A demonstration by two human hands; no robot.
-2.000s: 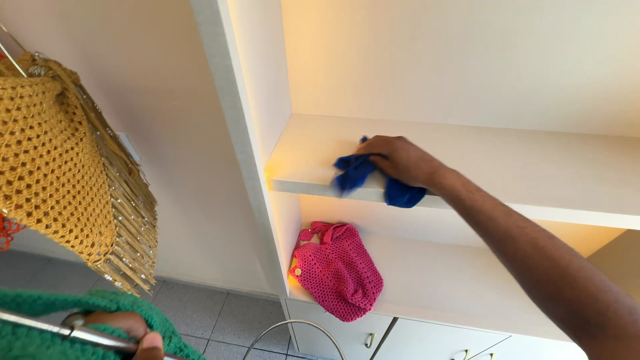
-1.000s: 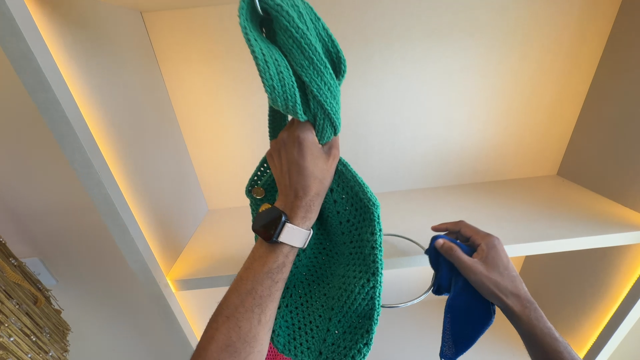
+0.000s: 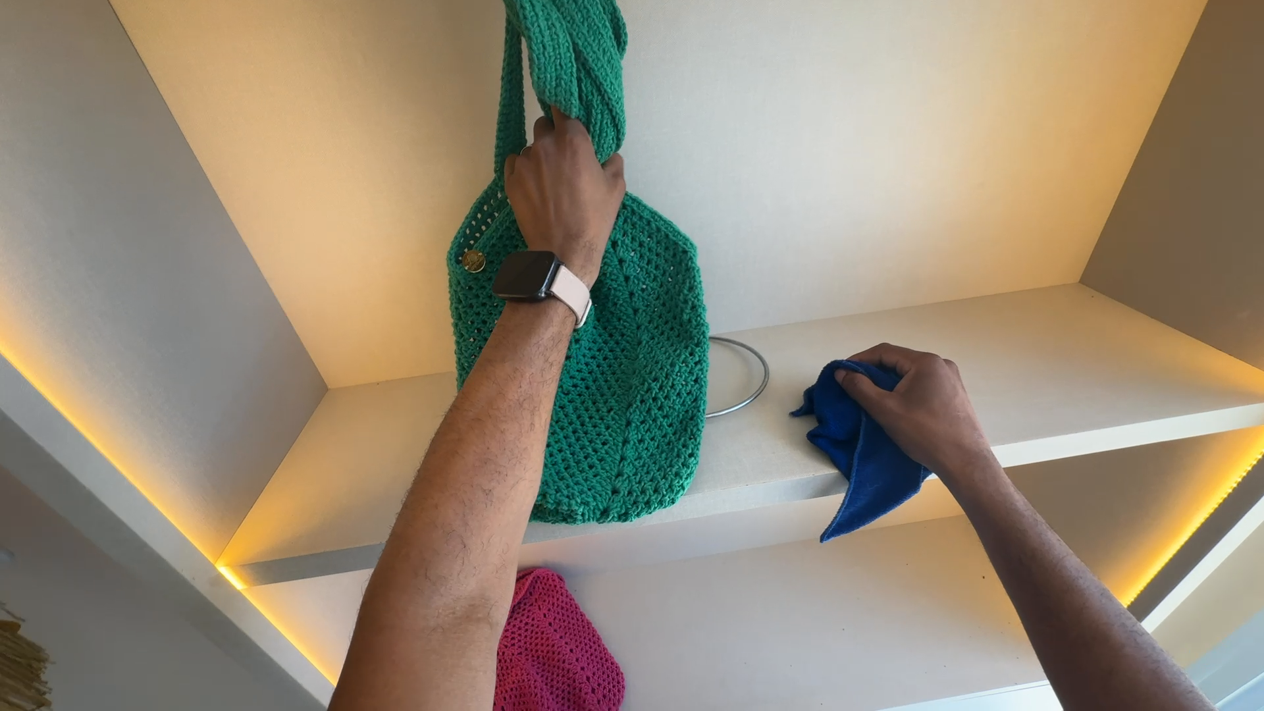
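Observation:
My left hand (image 3: 565, 188), with a smartwatch (image 3: 526, 276) at its wrist, grips a green crocheted bag (image 3: 622, 395) near the base of its thick handle. The bag hangs upright in front of the upper shelf, and a round metallic button shows at its left edge. From behind the bag's right side a thin metal ring (image 3: 760, 365) sticks out; what it joins to is hidden. To the right, my right hand (image 3: 918, 395) holds a crumpled blue cloth (image 3: 869, 474) at the front of the shelf, its lower corner hanging past the edge.
The white upper shelf (image 3: 1066, 365) runs between two side panels with lit strips. On the lower shelf (image 3: 790, 612) lies a pink crocheted bag (image 3: 558, 642), partly behind my left forearm. Golden fringe (image 3: 22, 667) shows at the bottom left.
The green bag, low at the left two seconds ago, is now raised in front of the upper shelf. Since a second ago, the blue cloth has come to the shelf's front edge. The view has shifted.

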